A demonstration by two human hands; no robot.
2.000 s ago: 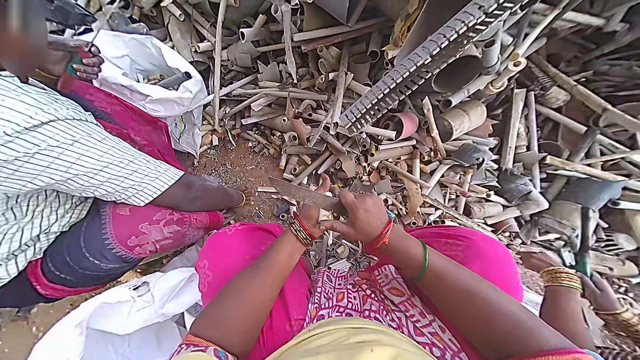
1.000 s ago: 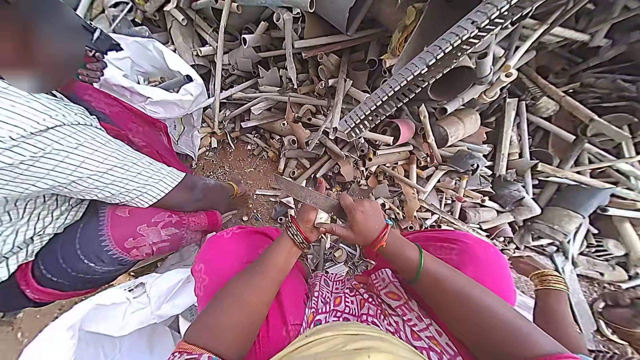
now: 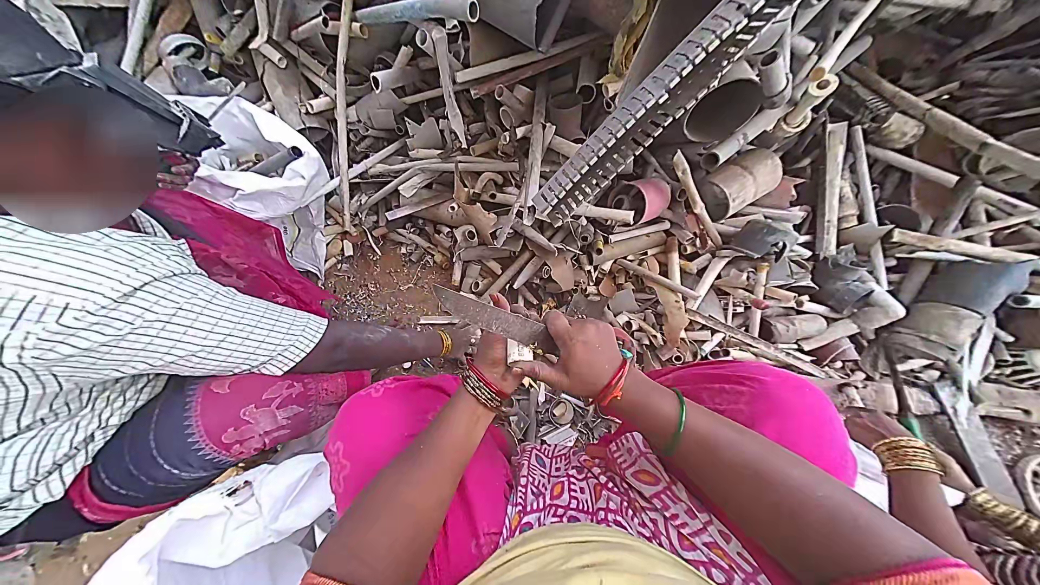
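Note:
A knife (image 3: 496, 318) with a long, worn metal blade is in my right hand (image 3: 587, 351), its tip pointing to the upper left. Just under the blade, my left hand (image 3: 497, 362) holds a small whitish piece (image 3: 518, 352), perhaps plastic pipe, close to the right thumb. The knife's handle is hidden in my right fist. Small scraps (image 3: 561, 410) lie between my knees, below both hands.
A heap of pipe pieces (image 3: 642, 244) spreads ahead, with a slotted grey duct (image 3: 650, 114) across it. A co-worker's hand (image 3: 463, 340) reaches close on the left. White sacks (image 3: 268, 175) stand left; another person's hands (image 3: 877, 431) are at right.
A whitish piece now shows between my hands. The co-worker's hand on the left has moved right, nearer to my left hand. My right hand keeps hold of the knife.

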